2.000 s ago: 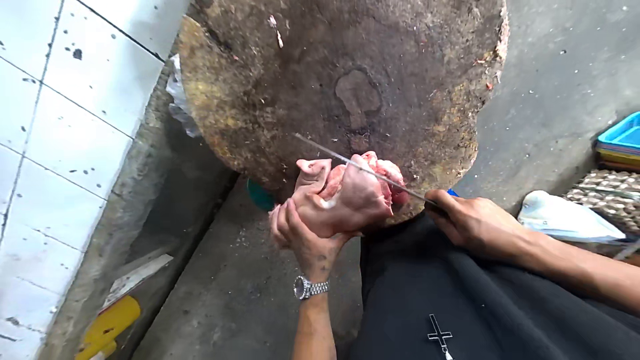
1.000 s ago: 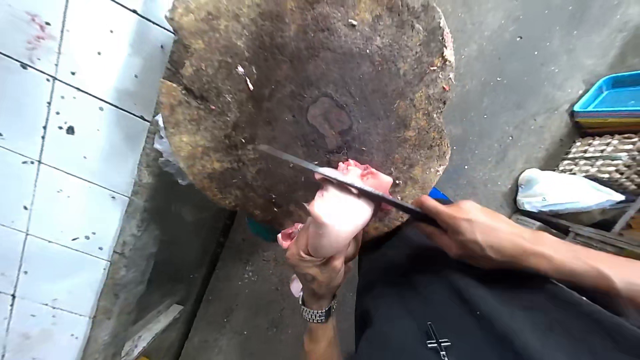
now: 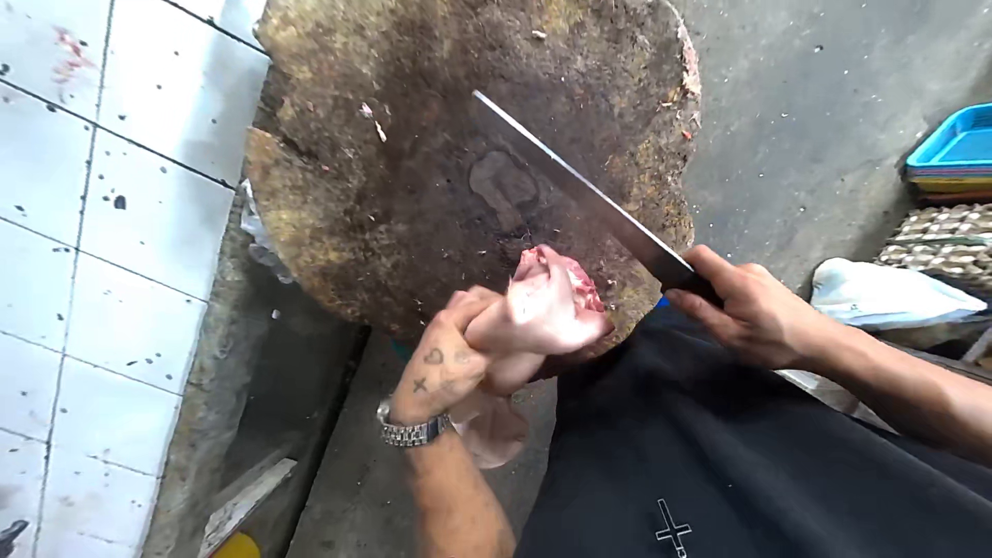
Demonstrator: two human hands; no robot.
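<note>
My left hand point(image 3: 449, 353), with a metal watch on the wrist, grips a pale, skin-covered piece of raw meat point(image 3: 535, 310). Its red cut end rests on the near edge of a round wooden chopping block point(image 3: 372, 201), and a pale flap hangs down below my hand. My right hand point(image 3: 744, 310) is closed around the dark handle of a long knife point(image 3: 577, 182). The blade slants up and left over the block, apart from the meat. Part of the meat is hidden behind my left fingers.
White wall tiles point(image 3: 147, 217) run down the left side. At the right are stacked plastic trays, the top one blue point(image 3: 961, 143), egg trays point(image 3: 938, 240) and a white plastic bag point(image 3: 883, 294). Small scraps point(image 3: 373, 122) lie on the block.
The knife blade was across the meat a second ago; now it is clear of it, up and to the right. My left hand has turned the meat, whose cut end now faces more to the right.
</note>
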